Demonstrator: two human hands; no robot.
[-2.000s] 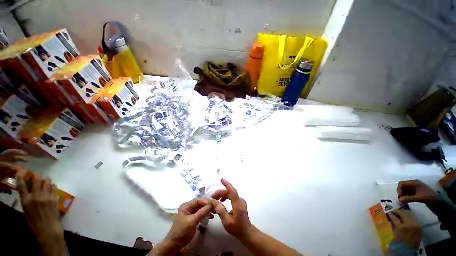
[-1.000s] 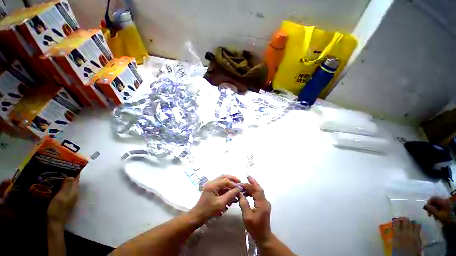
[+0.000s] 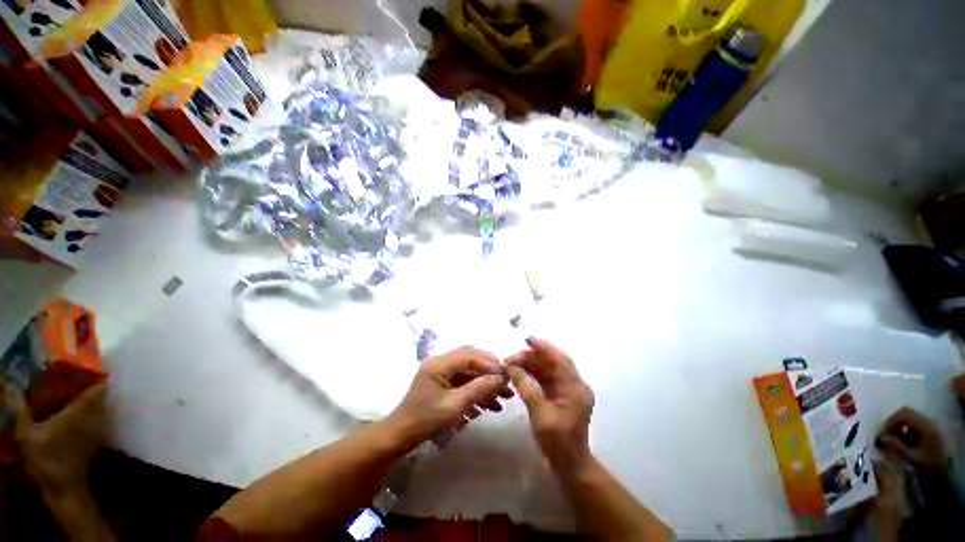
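My left hand [image 3: 450,392] and my right hand [image 3: 550,397] meet fingertip to fingertip above the table near its front edge. The fingertips pinch something small; what it is cannot be made out clearly. A sticker strip [image 3: 425,343] with shiny squares runs up to my left hand, and part of it shows below that hand. A white empty backing strip [image 3: 302,373] curves in a loop on the table to the left. The silvery pile of label strips [image 3: 344,175] lies behind it.
Retail boxes [image 3: 217,101] are stacked at the back left. A neighbour's hand holds a box [image 3: 53,355] at left. Another box [image 3: 815,439] lies by a neighbour's hands at right. A small grey sticker [image 3: 173,286], white packs [image 3: 794,244], a blue bottle [image 3: 711,90] and a yellow bag [image 3: 667,53] are in view.
The view has tilted down. My hands stay together at the fingertips. The right neighbour's box now shows its front and orange side. The left neighbour's box has turned and moved left.
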